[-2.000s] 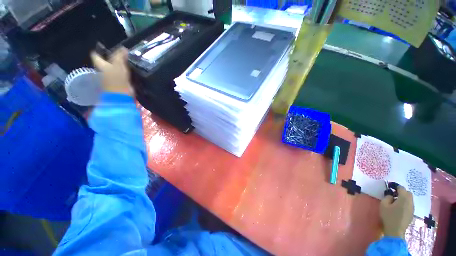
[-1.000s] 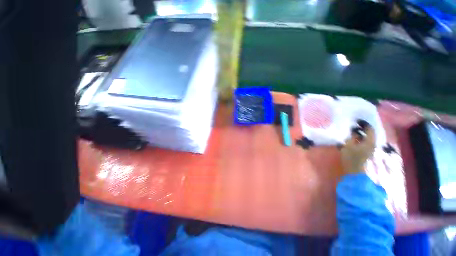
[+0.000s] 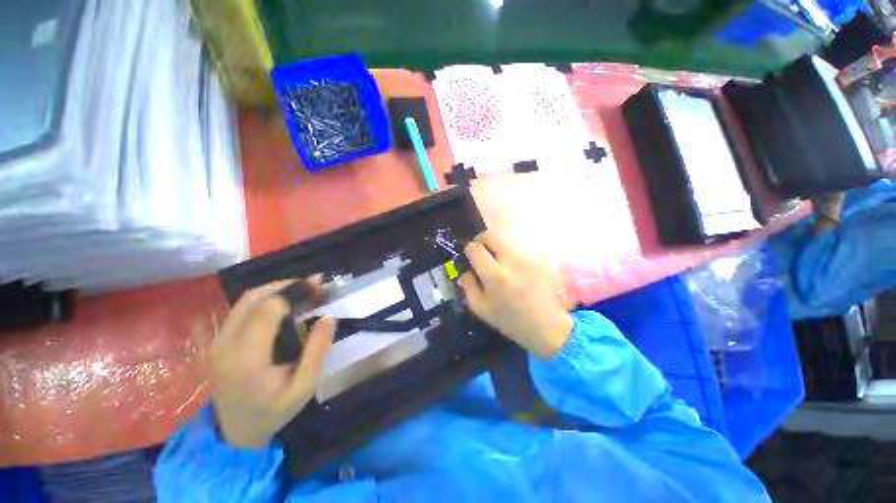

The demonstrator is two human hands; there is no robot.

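A black foam tray (image 3: 364, 241) lies slanted in front of me. In it is an open tablet screen unit (image 3: 373, 359) with a silvery-white battery, black ribbons and a yellow spot. My left hand (image 3: 270, 344) is over the tray's left end, thumb and fingers apart, with dark fingertip covers. My right hand (image 3: 511, 285) has its fingertips at the unit beside the yellow spot. A small shiny sliver shows by these fingertips; whether they hold it I cannot tell.
White sheet stack (image 3: 138, 147) at left. Blue bin (image 3: 334, 108) of metal slivers, teal stick (image 3: 420, 152) and dot sheets (image 3: 511, 113) lie beyond the tray. Black trays (image 3: 663, 167) at right, with another person's blue sleeve (image 3: 845, 255). Green conveyor (image 3: 550, 34) at the back.
The black tray with the unit is now in front of me. My right hand has left the dot sheets for the unit. The view has swung right, putting the white stack at far left.
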